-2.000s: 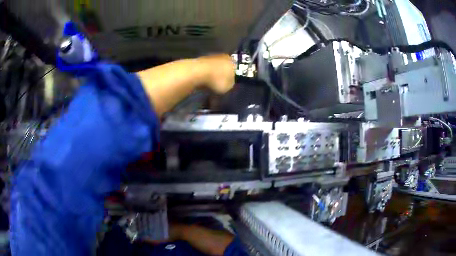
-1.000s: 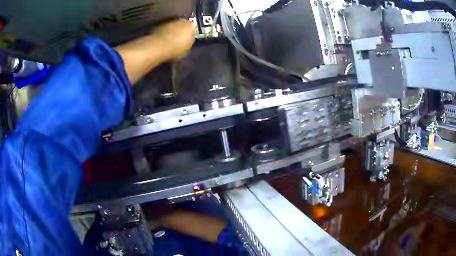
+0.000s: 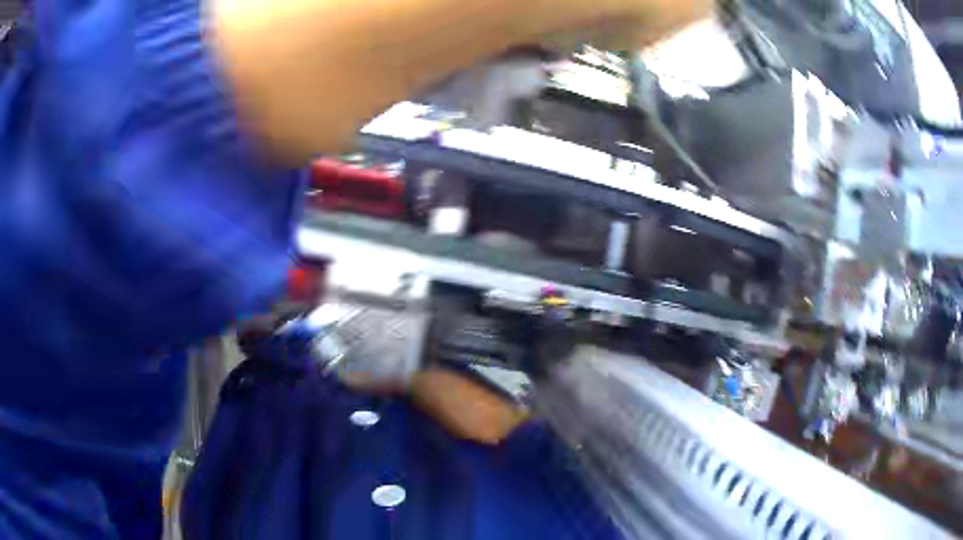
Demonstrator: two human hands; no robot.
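Note:
The frame is strongly blurred. My left arm, in a blue sleeve, crosses the top left, and my left hand point(image 3: 676, 15) is at the top edge, blurred and partly cut off. Its fingers and anything in them cannot be made out. The conveyor track point(image 3: 507, 276), with long silver rails and a dark gap, runs below that arm. My right hand point(image 3: 461, 405) is low in front of my torso, below the front rail. Only its wrist side shows; the fingers are hidden behind a silver block point(image 3: 382, 340) under the rail.
A red bin point(image 3: 357, 188) sits between the rails at left. A light-grey slotted duct point(image 3: 729, 454) runs from the track towards the lower right. Silver units with tubes point(image 3: 744, 382) are along the right front edge. Grey machine housings stand at the upper right.
The view has swung and tilted. My left forearm now lies higher and larger across the top. The red bin has come into clear view, and the carrier fixture with round clamps is no longer distinct.

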